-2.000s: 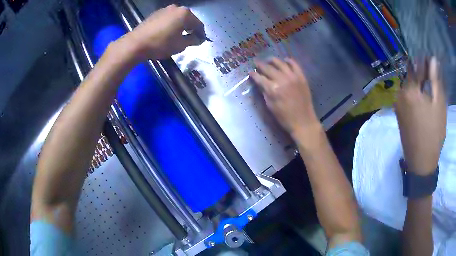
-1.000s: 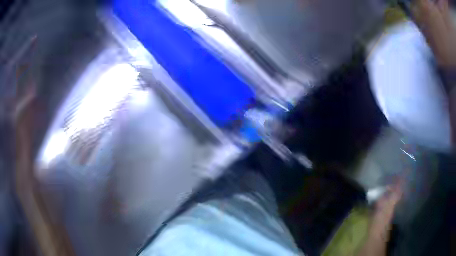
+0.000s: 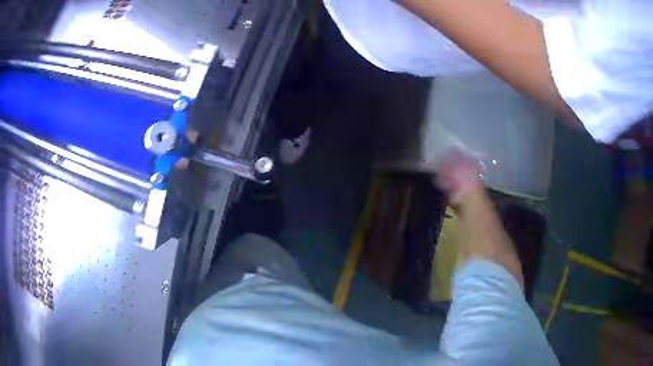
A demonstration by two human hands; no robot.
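My right hand (image 3: pixel 458 175) is blurred at the near edge of a pale flat surface (image 3: pixel 501 136), right of the machine. A whitish patch shows by its fingers; whether it holds something cannot be told. My left hand is not in view. Flexible circuit strips (image 3: pixel 32 243) lie on the perforated table (image 3: pixel 107 286) at the lower left. A small piece of circuit strip (image 3: pixel 118 8) shows on the far table part at the top left. The blue roller (image 3: pixel 86 118) lies between guide bars, with its silver and blue end bracket (image 3: pixel 161 139) at its right end.
Another person's arm (image 3: pixel 487 43) and white clothing cross the upper right. A yellow thing (image 3: pixel 445 257) sits in a dark container below the pale surface. A lever (image 3: pixel 229 163) sticks out from the bracket. Yellow lines mark the green floor.
The view has swung right, so the machine now lies at the left. My right hand has moved from the table to the pale surface. My left hand has gone out of view.
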